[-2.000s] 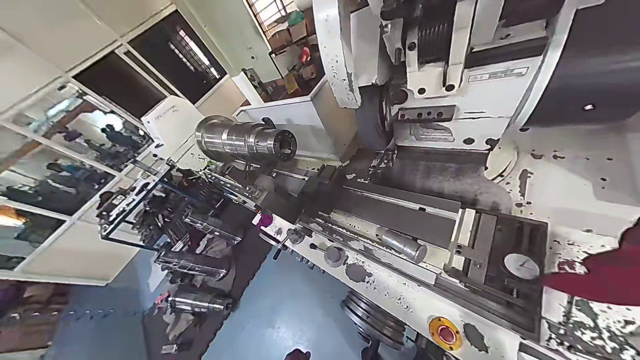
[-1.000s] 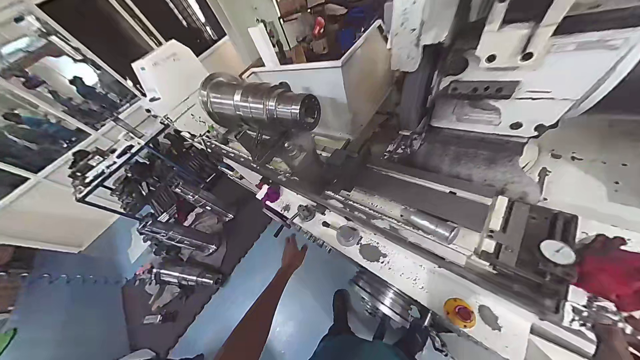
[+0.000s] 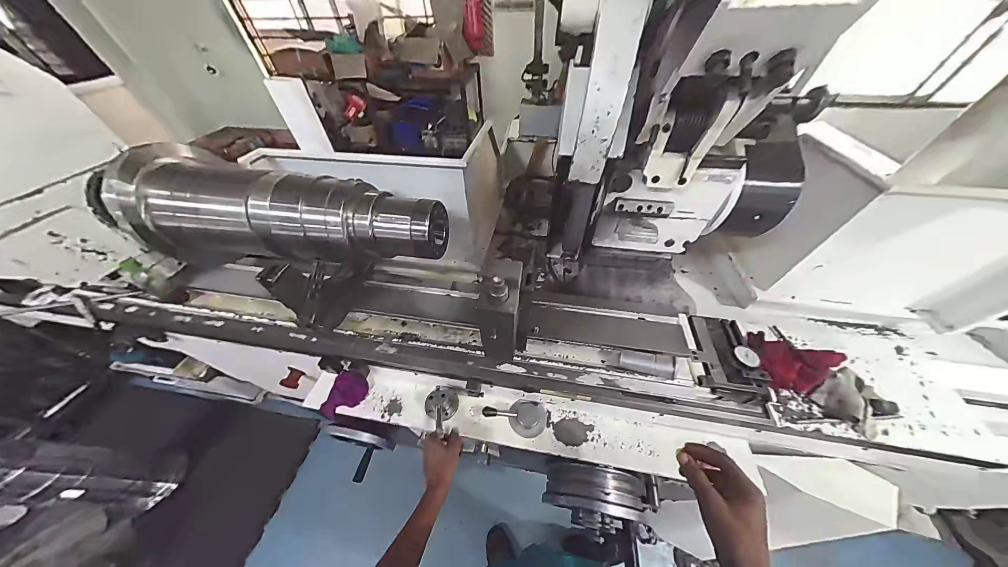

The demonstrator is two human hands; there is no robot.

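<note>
My left hand [image 3: 442, 453] is at the small lever [image 3: 439, 417] below a round dial knob [image 3: 442, 402] on the front of a large grinding machine, its fingers around the lever's lower end. My right hand [image 3: 720, 476] is at the machine's front edge, thumb and forefinger at a small button that they mostly cover. Between the hands are a black-tipped lever [image 3: 498, 412] on a round boss [image 3: 528, 418] and, lower, a metal handwheel [image 3: 594, 492]. A stepped steel shaft [image 3: 268, 209] lies above the bed at the left.
A purple cloth [image 3: 345, 392] lies on the front ledge, above another handwheel [image 3: 361, 437]. At the right are a dial indicator [image 3: 746, 357], a red cloth [image 3: 795, 366] and a whitish rag [image 3: 843, 394]. The grinding head [image 3: 661, 205] stands behind the bed.
My left hand has gone from spread fingers in front of the machine to the small lever. My right hand has come to the front edge. The view has swung considerably.
</note>
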